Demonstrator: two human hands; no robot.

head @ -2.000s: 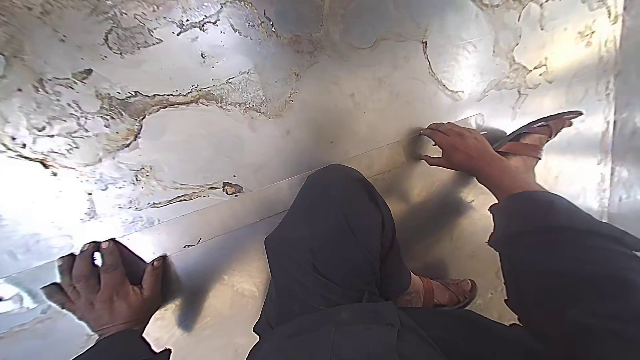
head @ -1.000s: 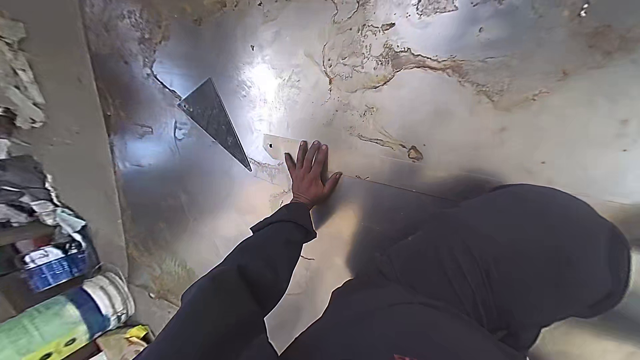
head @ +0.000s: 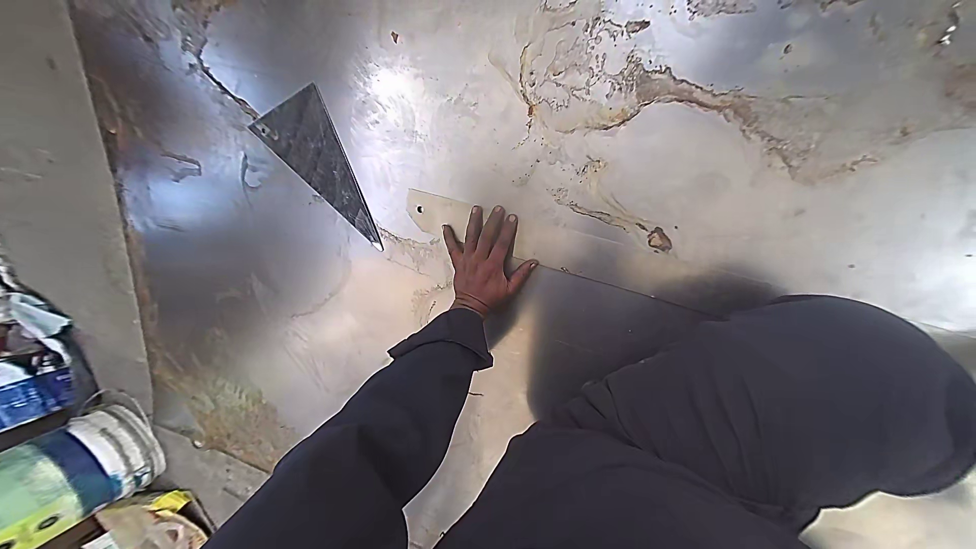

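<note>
My left hand (head: 486,263) lies flat with spread fingers on a long metal straightedge (head: 444,210), near its end with a small round hole. The straightedge rests on a stained sheet of shiny metal (head: 732,183) and runs to the right until my dark-clothed knee hides it. Left of the hand, apart from the straightedge, a dark triangular plate (head: 316,156) lies on the sheet. My right hand is outside the view.
Beyond the sheet's left edge is a grey surface (head: 69,175). At the lower left are a plastic bucket (head: 99,457), a blue container (head: 34,396) and a yellow packet (head: 171,501). My bent leg (head: 770,396) covers the lower right.
The view has swung left, bringing the triangular plate and bucket in. My right hand, on the straightedge two seconds ago, is out of view. My left hand stays on the straightedge.
</note>
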